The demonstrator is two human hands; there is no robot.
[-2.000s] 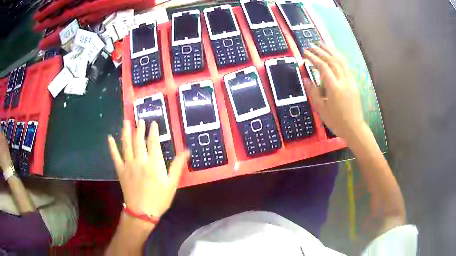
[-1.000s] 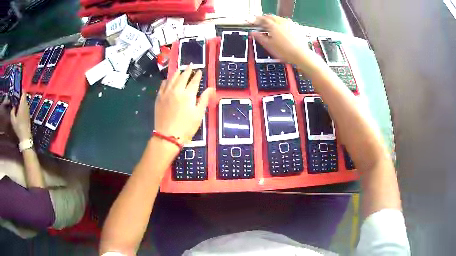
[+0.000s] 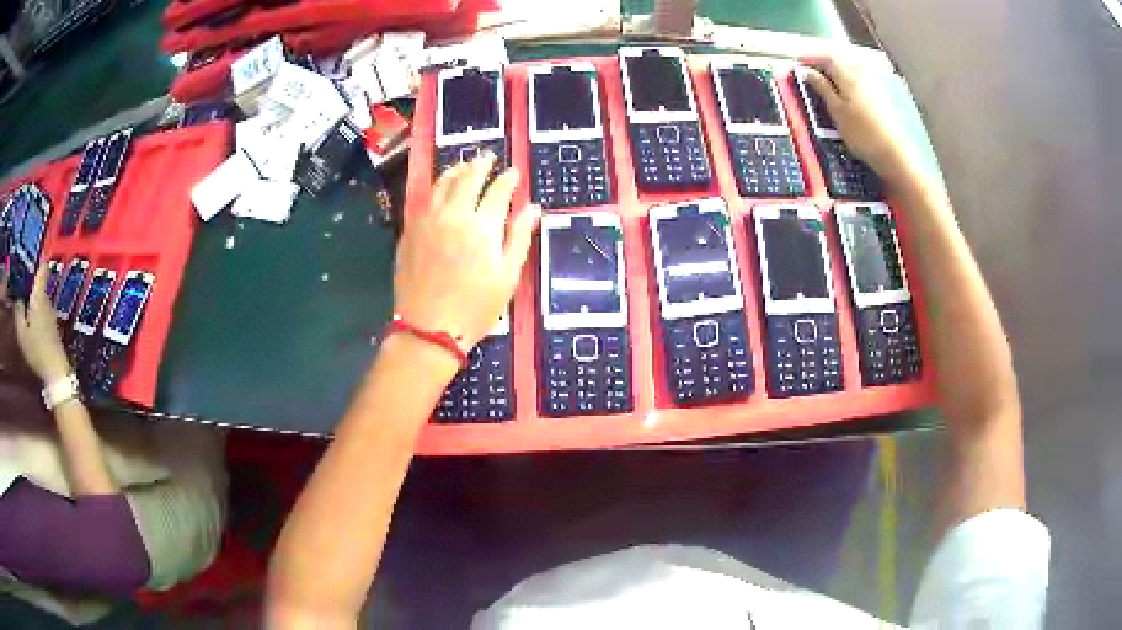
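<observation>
A red foam tray (image 3: 640, 426) holds two rows of keypad phones, dark screens in pale frames above black keys. My left hand (image 3: 458, 252) lies over the left end, fingertips on the keypad of the back-left phone (image 3: 470, 101), and hides part of the front-left phone (image 3: 477, 388). Its fingers are apart and hold nothing. My right hand (image 3: 855, 108) is at the back-right phone (image 3: 847, 170), fingers over its screen edge; whether they grip it cannot be told. The front-right phone (image 3: 888, 322) lies in its pocket.
A pile of mostly white batteries (image 3: 289, 117) lies left of the tray on the green mat (image 3: 286, 295). Stacked red trays (image 3: 332, 17) stand behind it. At far left, a person's hand (image 3: 39, 332) holds a phone beside another red tray (image 3: 172, 234).
My right hand has moved right from the back-middle phone to the back-right phone. My left hand stays near the back-left phone. The view has shifted slightly.
</observation>
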